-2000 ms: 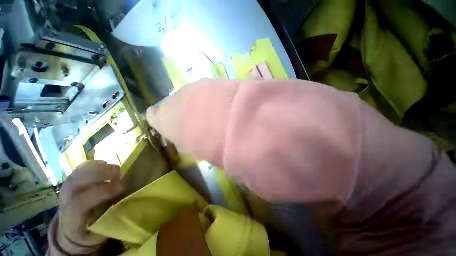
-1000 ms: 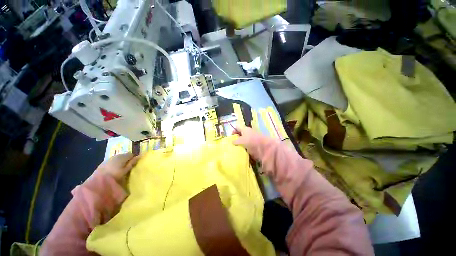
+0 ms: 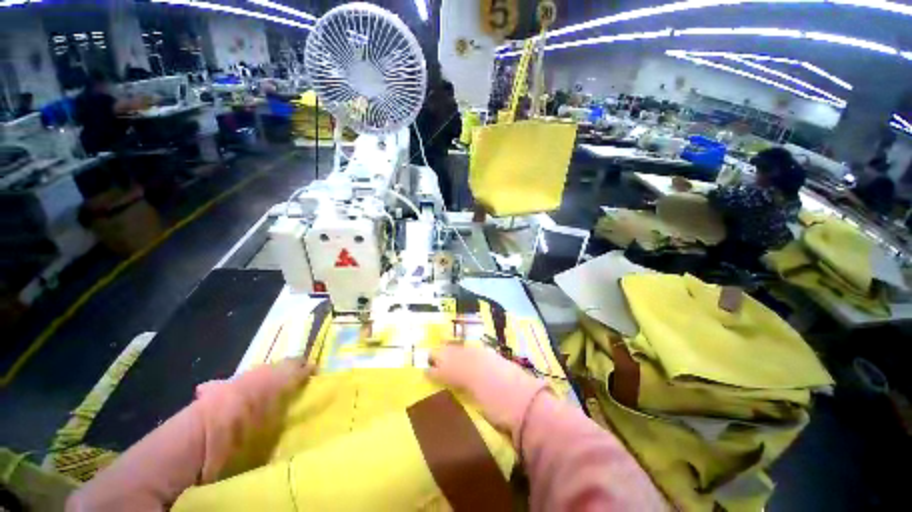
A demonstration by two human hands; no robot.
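The yellow tote bag body (image 3: 350,430), with a seam line and a brown patch (image 3: 455,445), lies before me, its far edge near the machine's lit needle area. My left hand (image 3: 290,375) is at the bag's far left edge. My right hand (image 3: 455,362) rests at its far right edge. Both hands are small and fingertips are unclear, so I cannot tell how firmly they grip. The white sewing machine (image 3: 345,255) with a red logo stands beyond, over the pale base plate (image 3: 535,325) with yellow tape strips.
Stacked yellow and brown bag pieces (image 3: 700,340) lie at right. A black table surface (image 3: 200,340) is at left. A white fan (image 3: 365,68) stands behind the machine. A yellow bag (image 3: 522,168) hangs beyond it. A person (image 3: 765,200) sits in the right background.
The view has lifted from close over the work to the room. The hands, earlier at the clamp, are now both at the bag's far edge. The bag lies lower in the picture.
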